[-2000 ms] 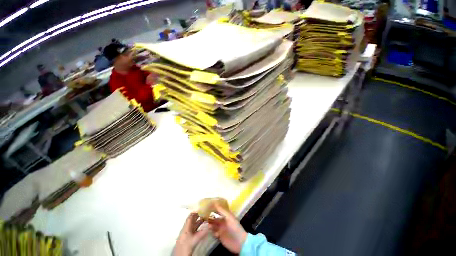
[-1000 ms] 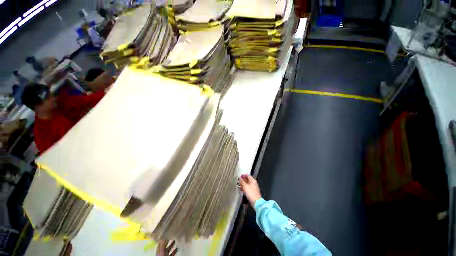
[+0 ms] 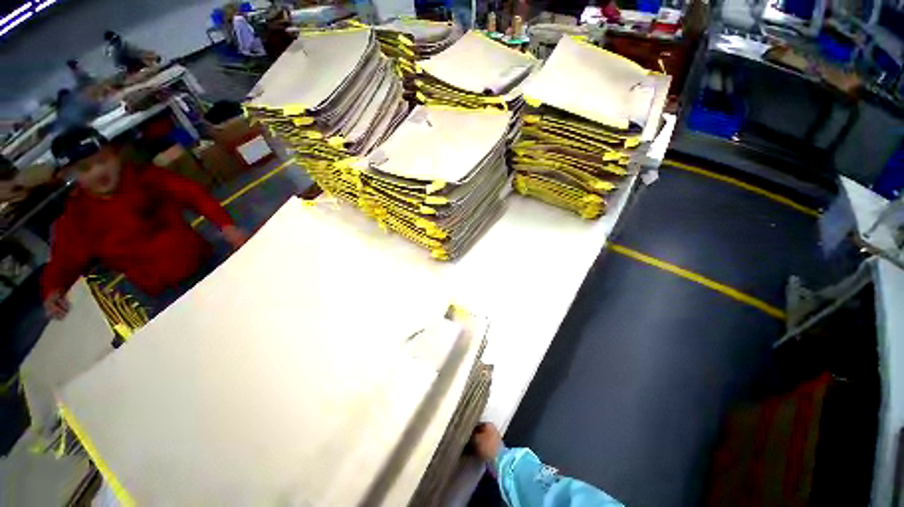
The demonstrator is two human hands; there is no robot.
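A tall stack of beige-grey bag panels with yellow edges fills the lower left and centre of the view. A grey fold or strip runs along its right side. My right hand, with a light blue sleeve, is at the stack's lower right side by the table's edge. It is small and partly hidden, and I cannot tell whether its fingers grip the stack. My left hand is not in view.
More panel stacks with yellow ends stand farther along the white table. A person in red stands across the table at left, beside other panels. The grey floor with yellow lines lies to the right.
The glue bottle held between both hands two seconds ago is out of sight. The view has come close over the large stack. My left hand has left the picture; my right hand stays at the stack's side.
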